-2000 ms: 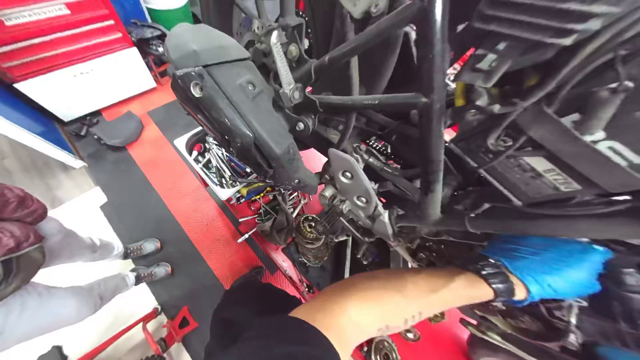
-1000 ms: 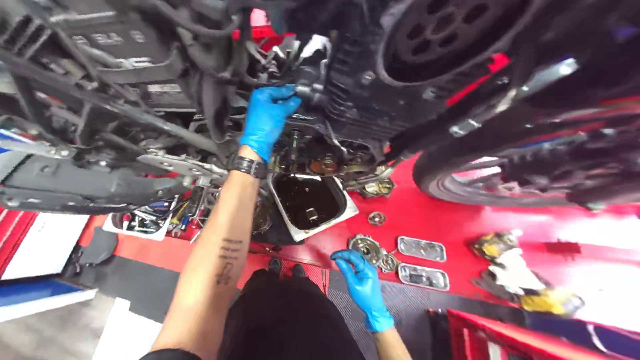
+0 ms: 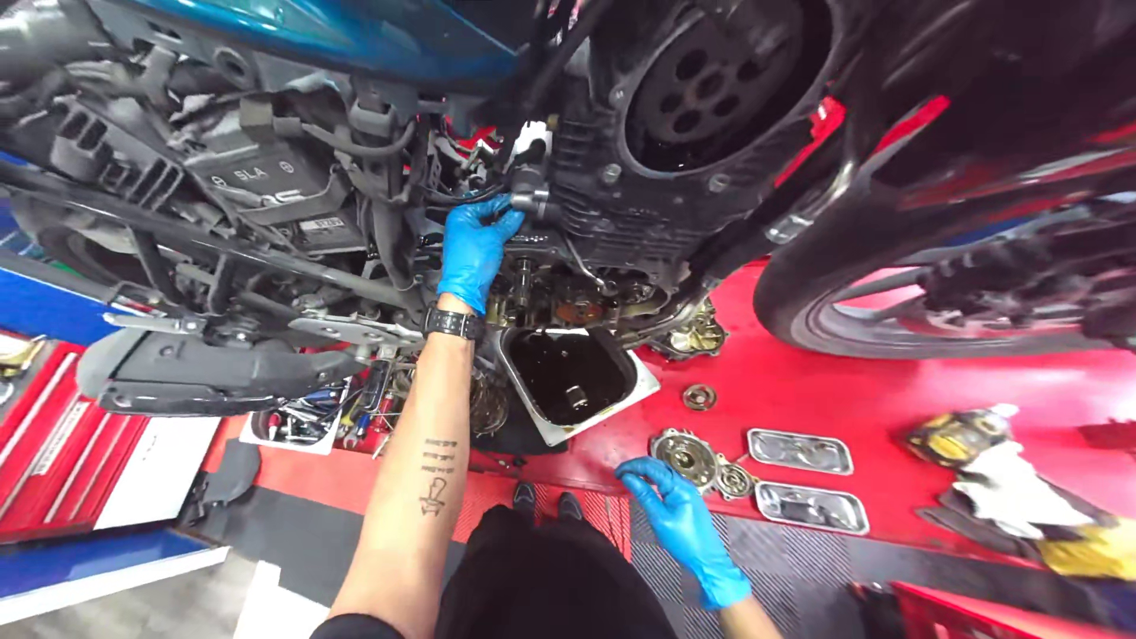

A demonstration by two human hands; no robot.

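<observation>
My left hand (image 3: 477,253), in a blue glove, reaches up to the motorcycle engine (image 3: 603,195). Its fingertips touch a dark cylindrical part with a metal band (image 3: 530,197) on the engine's side; whether they grip it is hard to tell. Below the opened lower engine stands a pan of dark oil (image 3: 648,383) with a small object lying in it. My right hand (image 3: 679,524), also gloved in blue, hangs low with fingers loosely curled and apart, holding nothing. Near its fingers lies a round metal engine cover (image 3: 685,454) on the red surface.
Two metal trays (image 3: 799,451) with small parts lie at the right, beyond a small metal ring (image 3: 699,397). A motorcycle wheel (image 3: 843,328) stands at the right. White rags (image 3: 1021,488) and a yellow bottle are farther right. A tool tray (image 3: 297,426) sits at the left, under the exhaust (image 3: 222,373).
The view swung strongly from the motorcycle's rear to its engine two seconds ago. Since one second ago, my left hand has stayed at the same engine part, and my right hand remains low and empty.
</observation>
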